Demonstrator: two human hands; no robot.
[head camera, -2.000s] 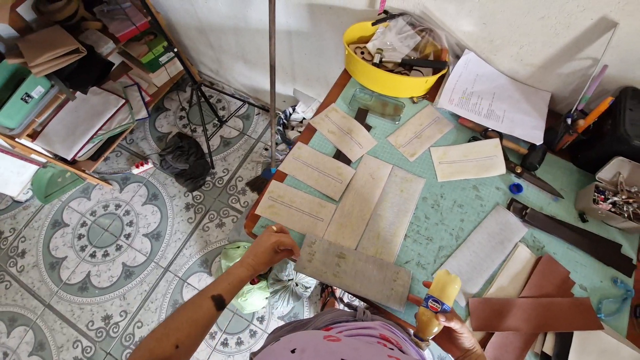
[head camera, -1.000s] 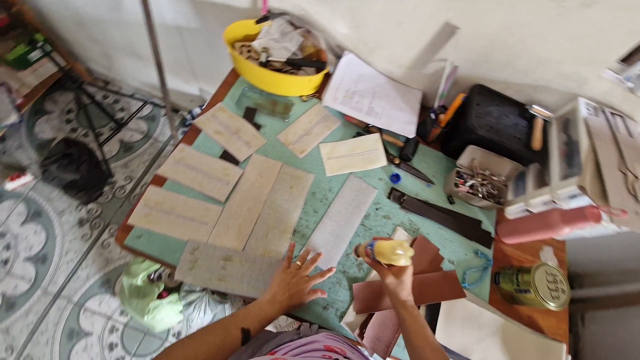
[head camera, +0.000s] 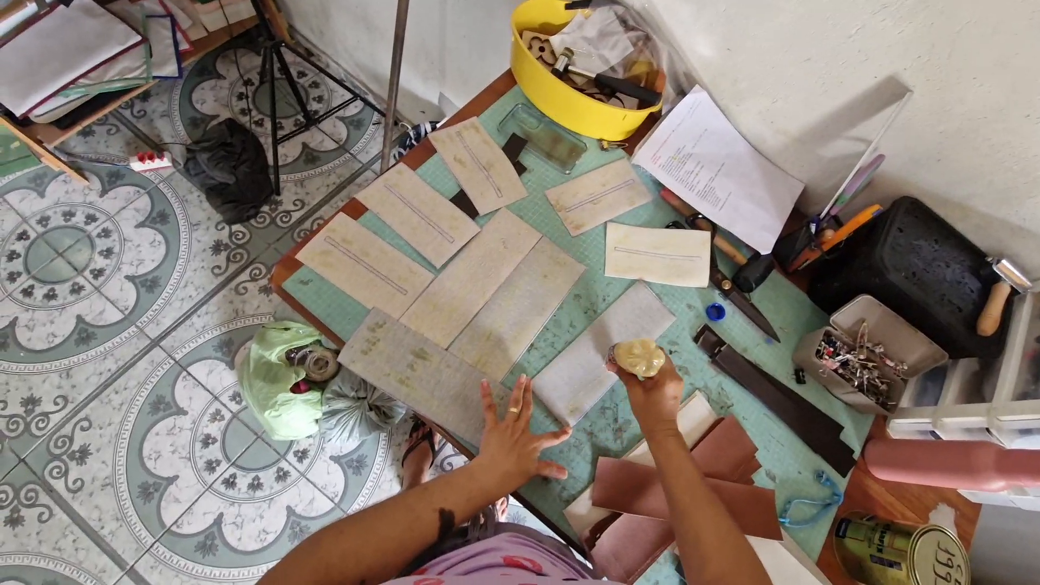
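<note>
My right hand (head camera: 656, 398) grips a small plastic bottle of yellowish liquid (head camera: 639, 357), tipped with its base toward me, over a grey rectangular panel (head camera: 597, 341). My left hand (head camera: 520, 435) lies with spread fingers at the right end of another grey panel (head camera: 414, 366), which has yellowish smears. Two long panels (head camera: 516, 301) lie side by side beyond it. Around them are several smaller pieces with a narrow slot outline drawn on each, such as one cream piece (head camera: 658, 264). A blue cap (head camera: 715, 312) rests on the green cutting mat (head camera: 561, 268).
Reddish-brown leather pieces (head camera: 642, 487) and dark straps (head camera: 780, 398) lie at the right, near scissors (head camera: 743, 301) and a box of metal clips (head camera: 861, 366). A yellow basket (head camera: 585, 106) and a paper sheet (head camera: 719, 171) are at the back. A metal can (head camera: 902, 548) stands lower right.
The bottle was low over the reddish-brown leather one second ago; my right hand now has it over the grey panel. Two seconds ago my left hand was at the smeared panel's left end.
</note>
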